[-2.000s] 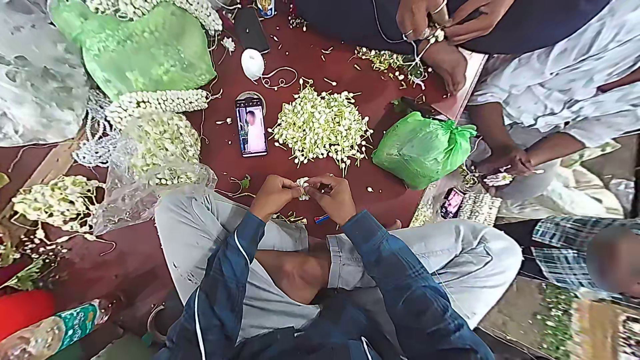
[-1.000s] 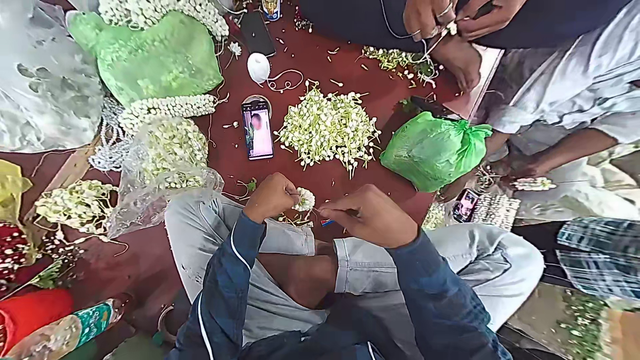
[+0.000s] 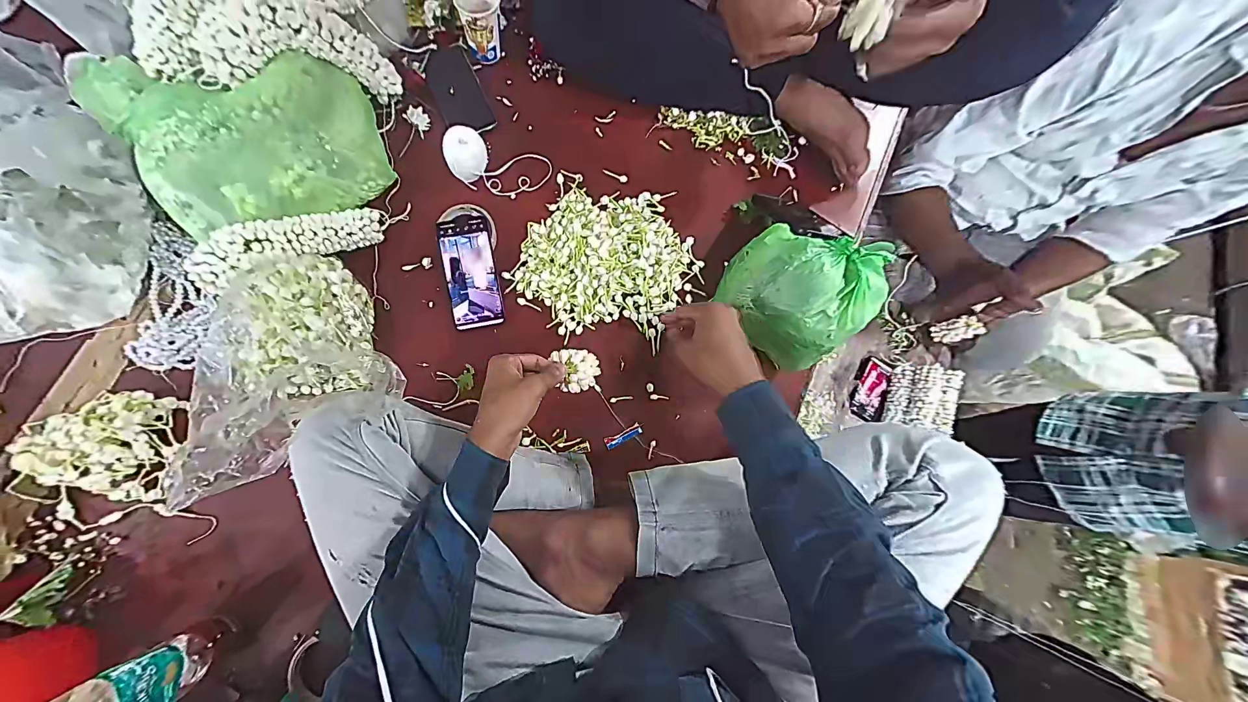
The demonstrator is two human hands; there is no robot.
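Observation:
My left hand [image 3: 519,395] pinches a short cluster of strung white flower buds [image 3: 577,370] between thumb and fingertips, just above my lap. A thread runs from the cluster down toward a small blue and red packet [image 3: 624,437]. My right hand [image 3: 710,343] is at the lower right edge of a loose heap of white buds with green stems [image 3: 604,255], its fingertips touching or just over the buds. Whether a bud is between those fingers cannot be told. Left of the heap lies a phone with a lit screen [image 3: 470,273].
A tied green plastic bag [image 3: 804,292] sits right beside my right hand. A white thread ball [image 3: 465,154], dark phone [image 3: 458,90] and paper cup [image 3: 480,31] lie farther up. Bagged buds [image 3: 292,322] and garlands [image 3: 283,237] stand left. Other people sit opposite and at right.
My right hand has moved away from my left hand and up to the bud heap. My left hand still holds the flower cluster, now more in sight.

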